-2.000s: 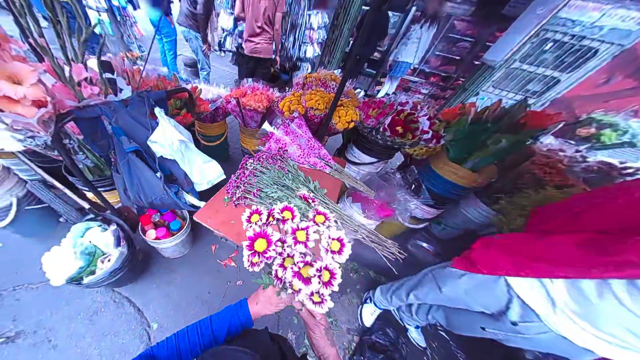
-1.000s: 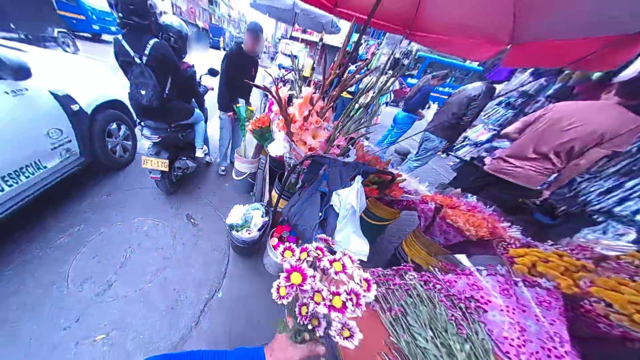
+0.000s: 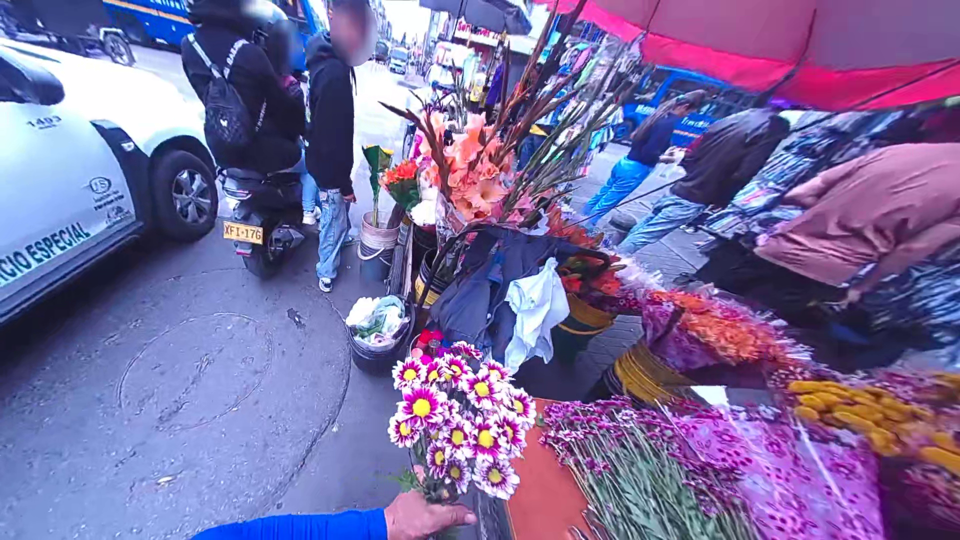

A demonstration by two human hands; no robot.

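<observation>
My left hand (image 3: pixel 426 516), at the end of a blue sleeve, grips the stems of a bunch of purple-and-white daisy-like chrysanthemums (image 3: pixel 457 424) with yellow centres. The blooms stand upright above the fingers. My right hand is out of the picture. Right of the bunch, an orange-red board (image 3: pixel 544 487) bears a pile of small purple flowers with long green stems (image 3: pixel 637 480). Pink patterned wrapping (image 3: pixel 802 472) lies beside those stems. Just behind the bunch are a dark jacket (image 3: pixel 480 281) and a white cloth (image 3: pixel 536 311).
A black bucket (image 3: pixel 375 352) holds white flowers and plastic. Gladioli (image 3: pixel 476 169) rise behind the jacket. Wrapped bouquets (image 3: pixel 720 326) line the right. A person in black (image 3: pixel 330 135) stands by a motorcycle (image 3: pixel 262 217) and a white vehicle (image 3: pixel 82 165). A red umbrella (image 3: pixel 787 45) hangs overhead.
The view has swung left toward the street. Two seconds ago both hands were at the chrysanthemum bunch; now only my left hand is seen on it. The person in black is now beside the motorcycle.
</observation>
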